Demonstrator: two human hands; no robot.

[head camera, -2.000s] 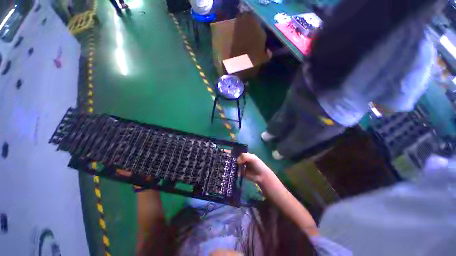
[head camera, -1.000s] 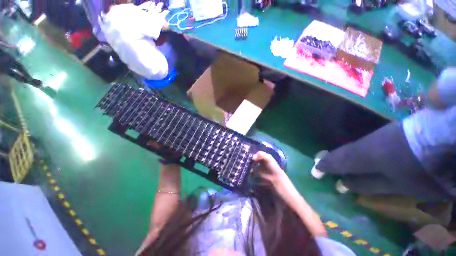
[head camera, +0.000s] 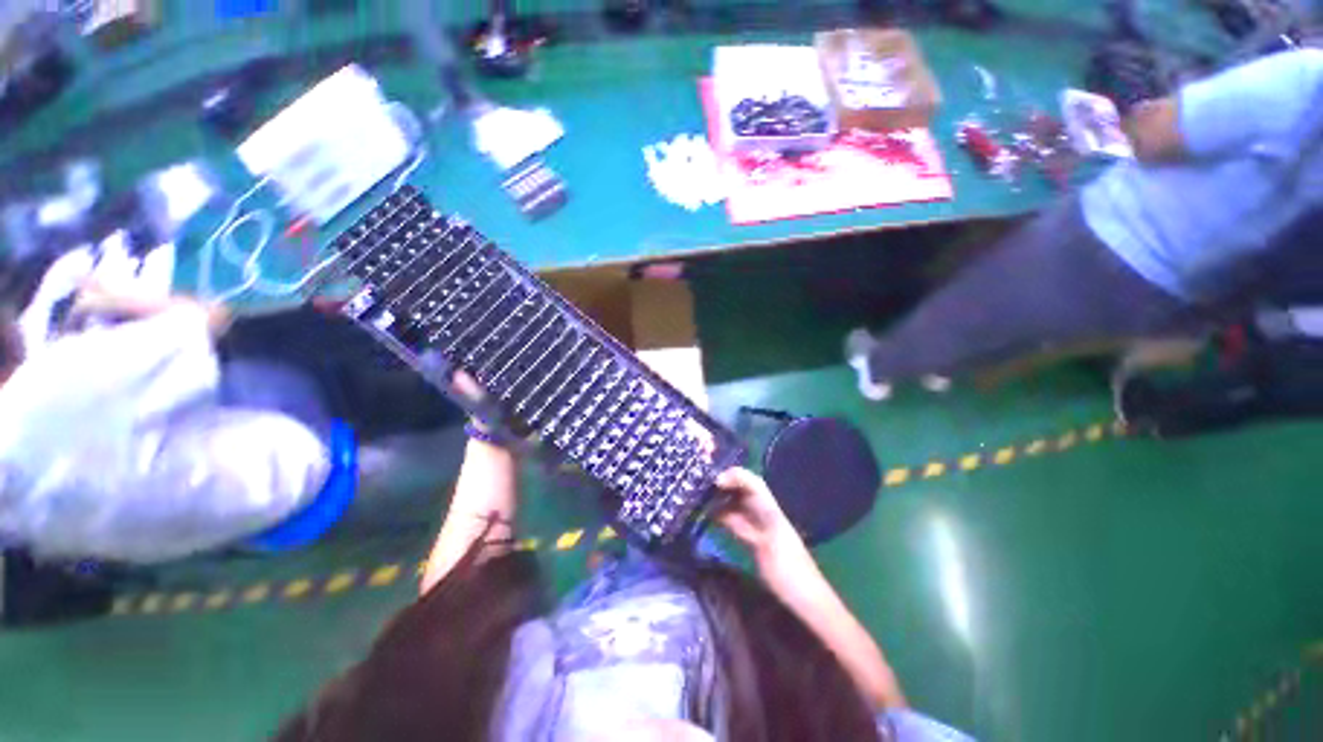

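Observation:
A long black slotted rack (head camera: 530,363) filled with many upright dark panels is held in front of my body, slanting from upper left to lower right. My right hand (head camera: 743,500) grips its near right end, with the fingers at the end frame. My left hand (head camera: 476,410) is at the lower left side of the rack, partly hidden by it and blurred. The far end of the rack overlaps the edge of the green bench (head camera: 610,218) in view.
A red-pink mat (head camera: 842,197) bears a white parts box (head camera: 772,73) and a small brown box (head camera: 878,65). White strips (head camera: 682,171) lie left of it. A round stool (head camera: 821,476) and a carton (head camera: 666,319) stand below. One person sits left, another stands right.
The view has turned from the aisle to the bench, which now lies across the top. The rack has stayed in both hands and now slants more steeply, its far end at the bench edge.

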